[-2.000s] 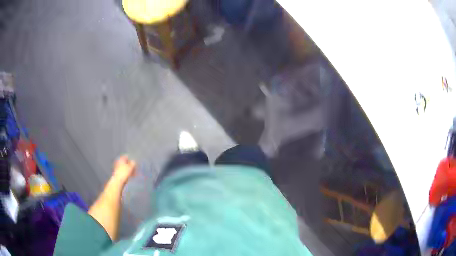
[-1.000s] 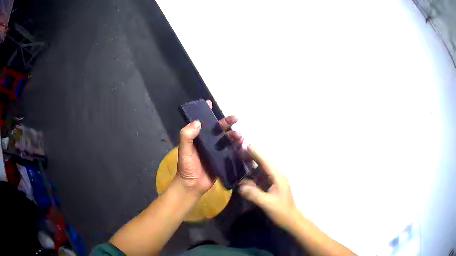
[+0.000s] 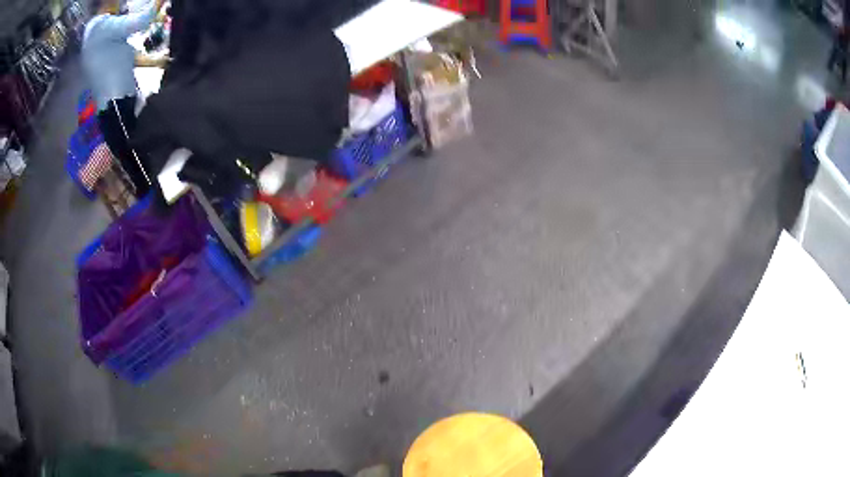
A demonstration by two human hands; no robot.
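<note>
Neither of my hands is in the picture. Nearest in front of me at the bottom edge is the round yellow stool [image 3: 473, 449], cut off by the edge. A white worktable [image 3: 760, 391] fills the lower right, with a small dark and yellowish item [image 3: 801, 370] on it. The phone is not in view. A bit of green cloth [image 3: 98, 461] shows at the bottom left.
A blue crate [image 3: 182, 331] with purple cloth stands at the left. Behind it, a dark garment pile [image 3: 256, 84] covers a table with plastic bags beneath. A person in light blue [image 3: 110, 56] stands at the far left. A white tub [image 3: 834, 205] is at right; a red stool [image 3: 525, 20] at the back.
The view has swung up and left from the phone and hands to the floor and far table. Both hands and the phone have left the picture.
</note>
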